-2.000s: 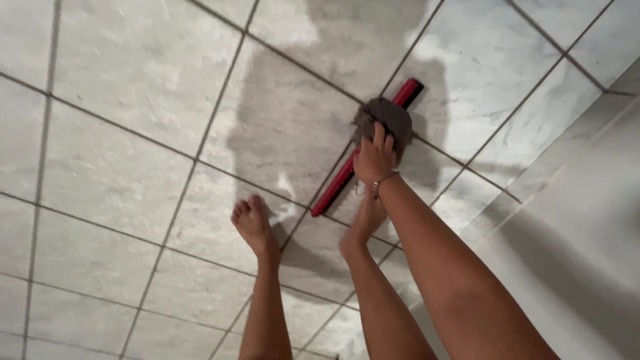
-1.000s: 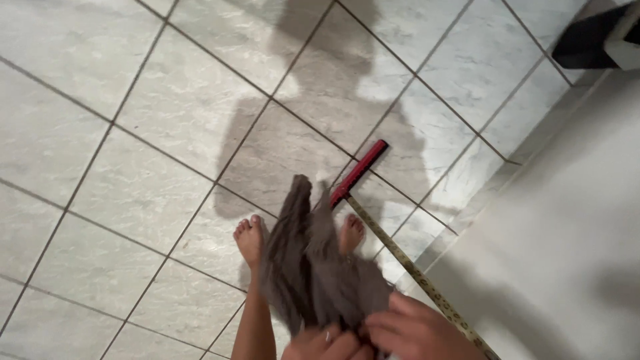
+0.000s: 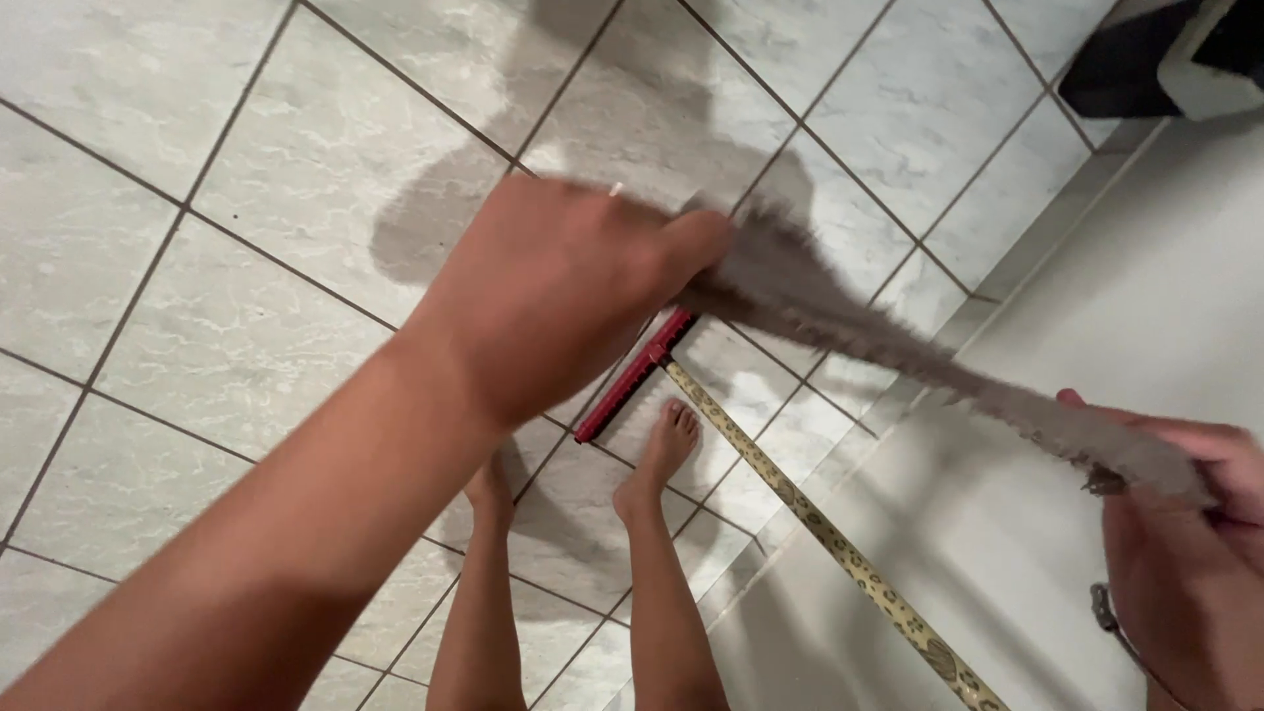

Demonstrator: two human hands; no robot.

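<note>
Between my two hands a grey-brown cloth (image 3: pixel 869 341) is stretched, its edge frayed and blurred. My left hand (image 3: pixel 592 286), back upward with a ring on a finger, grips one end near the middle of the view. At the right edge my right hand (image 3: pixel 1185 494) pinches the other end, a bracelet on its wrist. Below the cloth, a red floor squeegee head (image 3: pixel 632 380) rests on the tiles, partly hidden by my left hand. Its leopard-patterned handle (image 3: pixel 820 528) runs down to the lower right.
My bare feet (image 3: pixel 676 434) stand on the light tiled floor (image 3: pixel 296 286) beside the squeegee. A white wall (image 3: pixel 997 513) rises along the right side, with a low tile skirting at its foot. A dark object with a pale part (image 3: pixel 1126 69) is at the upper right corner.
The cloth was bunched around the squeegee head under one hand, then hung gathered from both hands; now it is stretched out between them, off the squeegee.
</note>
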